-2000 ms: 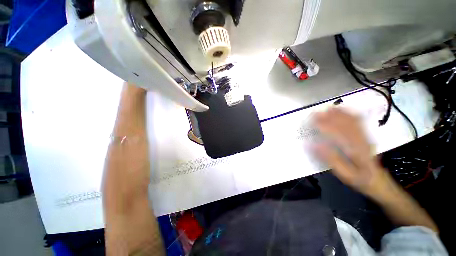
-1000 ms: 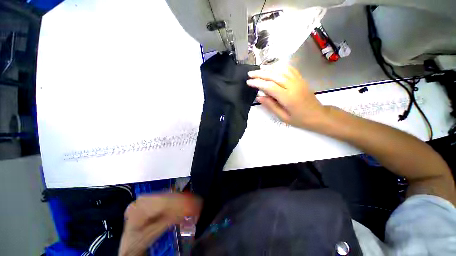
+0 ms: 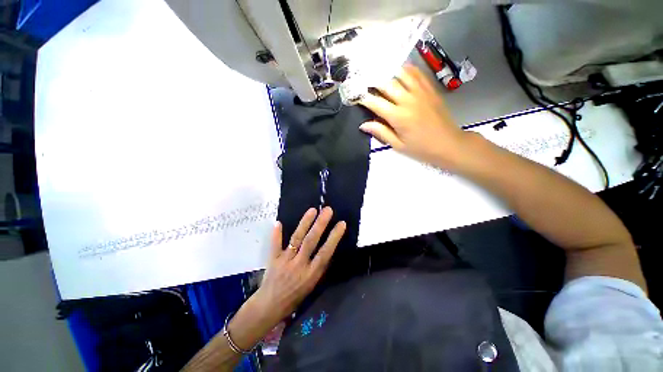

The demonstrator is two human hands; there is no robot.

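Note:
A black fabric panel (image 3: pixel 320 152) runs from under the machine head over the table's front edge. A short silvery zipper chain (image 3: pixel 323 187) shows along its middle. The presser foot and needle (image 3: pixel 328 81) stand at its far end, brightly lit. My left hand (image 3: pixel 302 254) lies flat on the near part of the panel, fingers spread. My right hand (image 3: pixel 411 116) is at the panel's far right edge near the needle, fingers apart; whether its fingertips pinch the cloth cannot be told.
Red-handled thread snips (image 3: pixel 440 64) lie on the grey machine bed right of the needle. Black cords (image 3: pixel 541 102) hang farther right. A black heap with silvery ends (image 3: pixel 651 138) is at the far right. The white table (image 3: pixel 153 160) extends left. Dark material with white ends lies below left.
The small panel seen first is replaced by a longer black piece. My left hand has moved up from below the table edge onto it. The zipper chain shows more clearly.

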